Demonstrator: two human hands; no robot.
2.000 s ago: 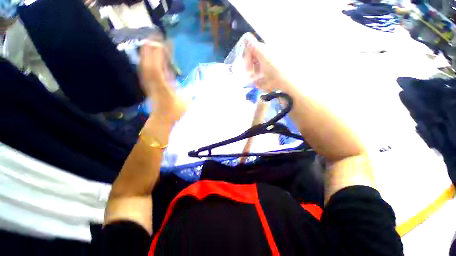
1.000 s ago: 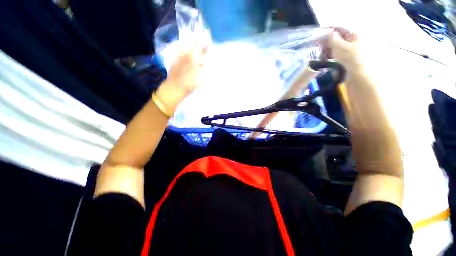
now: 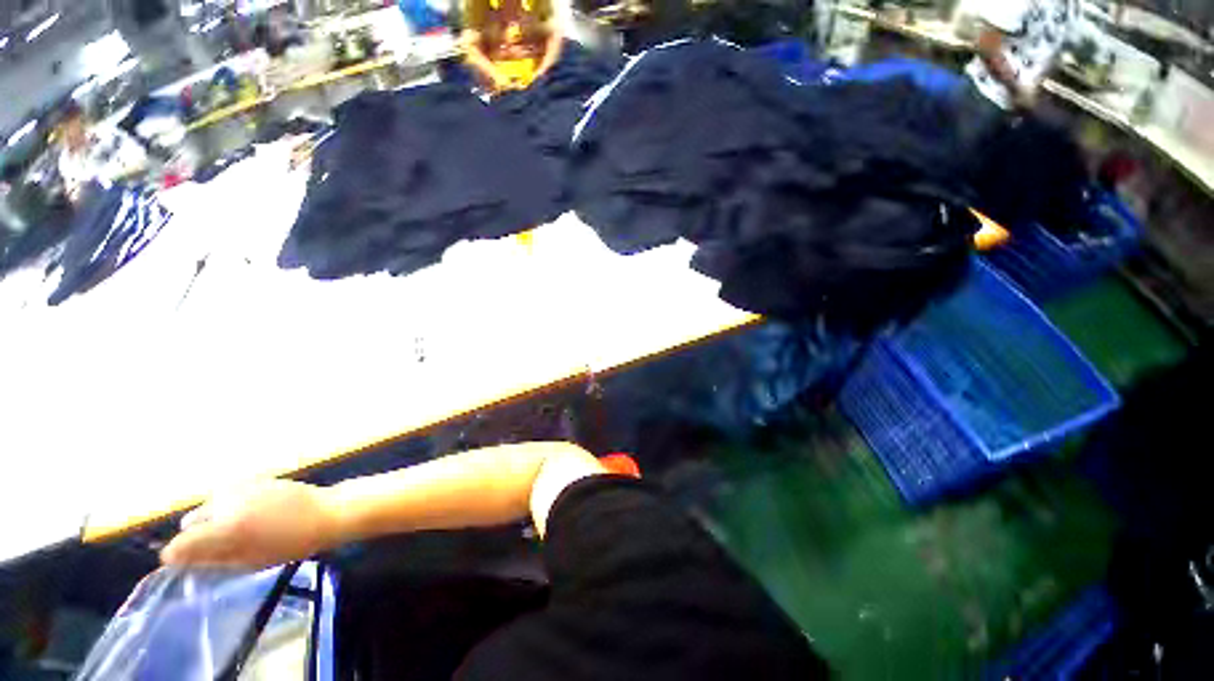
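My right hand (image 3: 253, 524) is at the lower left, beside the table's yellow edge. Its fingers are closed on the top of a clear plastic bag (image 3: 173, 619), which hangs below it and is cut off by the picture's edge. Black bars, apparently of the hanger (image 3: 261, 625), show beside the film, over a bit of the blue basket (image 3: 328, 625). My left hand is out of the picture.
A white table (image 3: 439, 326) with a yellow edge runs across. Dark garment piles (image 3: 426, 180) lie on it. Blue crates (image 3: 999, 373) stand on the green floor at right. A person in yellow (image 3: 513, 47) is behind the table.
The view has swung to the right, bringing the table, dark piles and crates into view. The left hand and most of the basket have left the picture. The right hand still holds the film.
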